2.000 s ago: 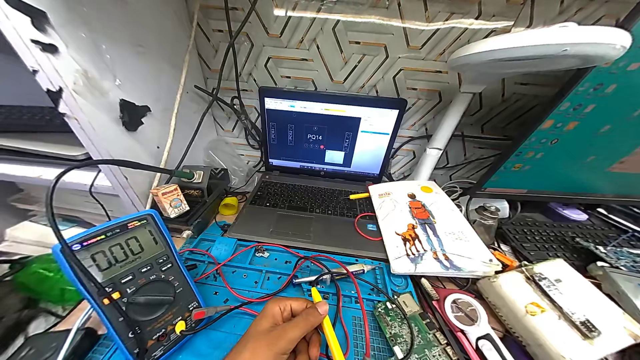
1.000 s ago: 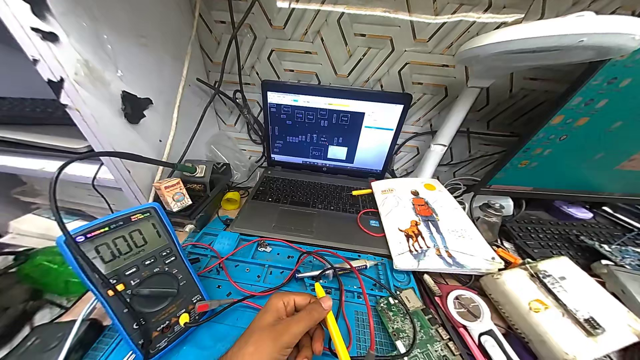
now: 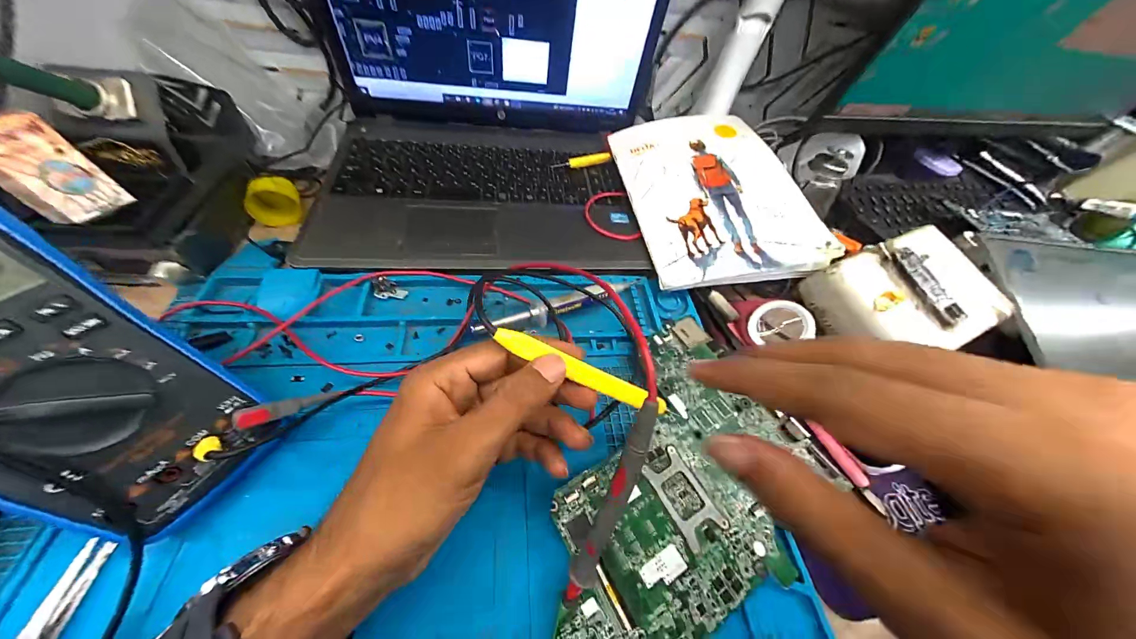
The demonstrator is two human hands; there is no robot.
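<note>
My left hand [image 3: 479, 417] pinches a yellow test probe [image 3: 577, 368] between thumb and fingers, its thin end pointing right over a green circuit board [image 3: 657, 524]. A second probe, grey and red [image 3: 617, 497], hangs or stands over the board beside the yellow probe's right end; what supports it cannot be told. My right hand [image 3: 932, 470] is over the board's right side, fingers apart and holding nothing, slightly blurred. At the left, a blue-cased multimeter [image 3: 80, 390] has leads in its sockets; its display is mostly cut off. The board lies on a blue repair mat [image 3: 444, 559].
An open laptop [image 3: 470, 231] stands behind the mat, with a booklet [image 3: 737, 204] over its right corner. Red and black leads loop across the mat's rear, where a syringe-like tube [image 3: 541, 311] lies. A white box [image 3: 905, 293] and a monitor [image 3: 1003, 62] are at the right.
My right hand has come into view over the board. The view has moved down and closer to the mat. My left hand still holds the yellow probe, which is now tilted more sideways.
</note>
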